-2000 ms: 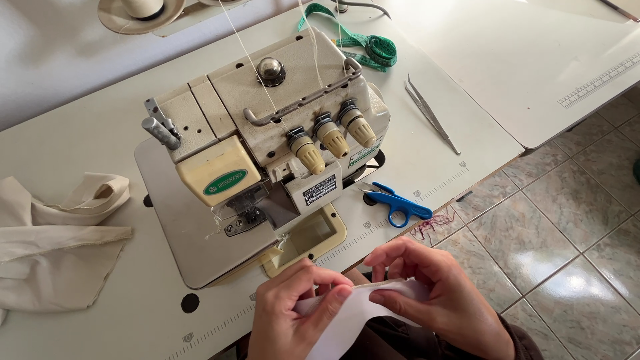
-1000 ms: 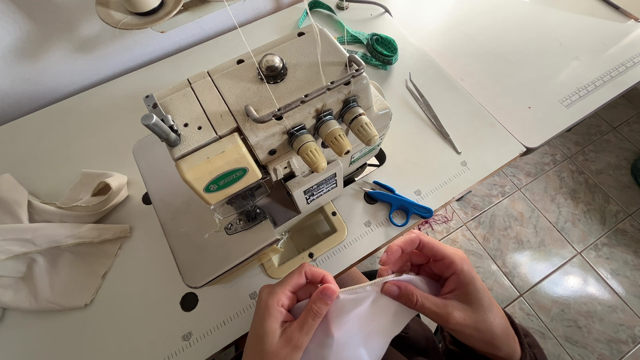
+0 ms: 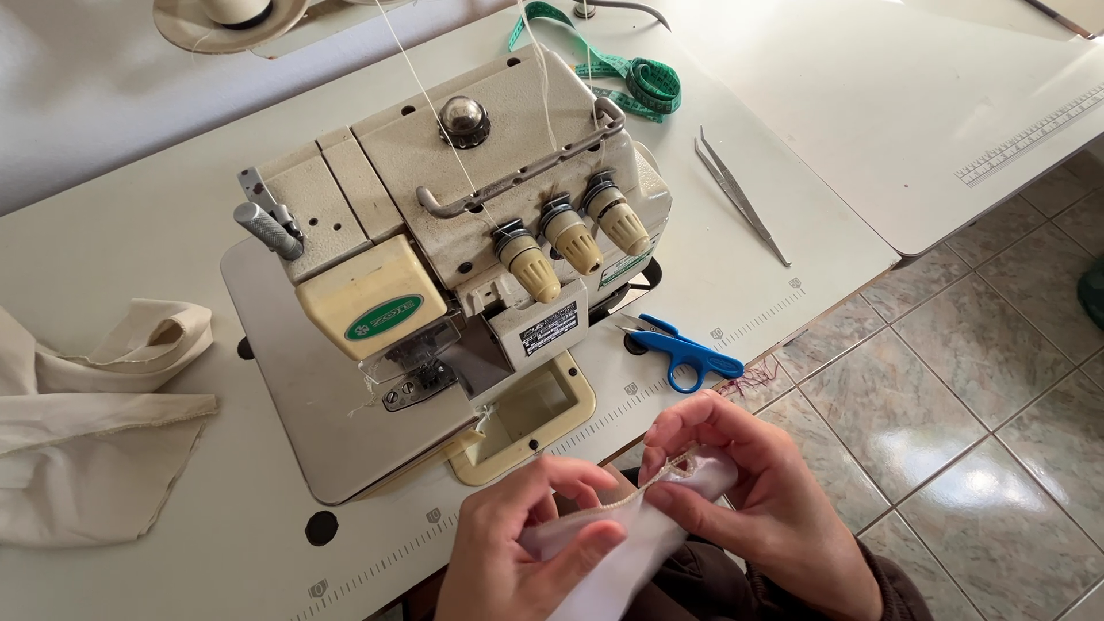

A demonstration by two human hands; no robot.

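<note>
Both hands are low in the head view, in front of the table's edge, with a piece of white fabric (image 3: 634,539) between them. Its upper edge carries a beige overlock seam. My right hand (image 3: 750,492) pinches that edge between thumb and fingers, where the seam curls into a small loop. At the fabric's left part is my left hand (image 3: 539,539), thumb on the near side and fingers behind, their tips partly hidden. Beyond the hands stands a cream Zoje overlock sewing machine (image 3: 483,190), threaded, with no fabric under its presser foot (image 3: 418,384).
Blue thread snips (image 3: 703,358) lie near the table's edge beside loose dark red threads (image 3: 755,379). Metal tweezers (image 3: 742,198) and a green tape measure (image 3: 651,86) lie to the machine's right. Beige fabric (image 3: 95,431) rests at the left. A printed ruler scale (image 3: 517,466) runs along the table's front.
The white fabric has been turned and bunched between my hands, and its seamed edge now slopes up to the right. My left fingers have spread apart. The machine and tools have stayed put.
</note>
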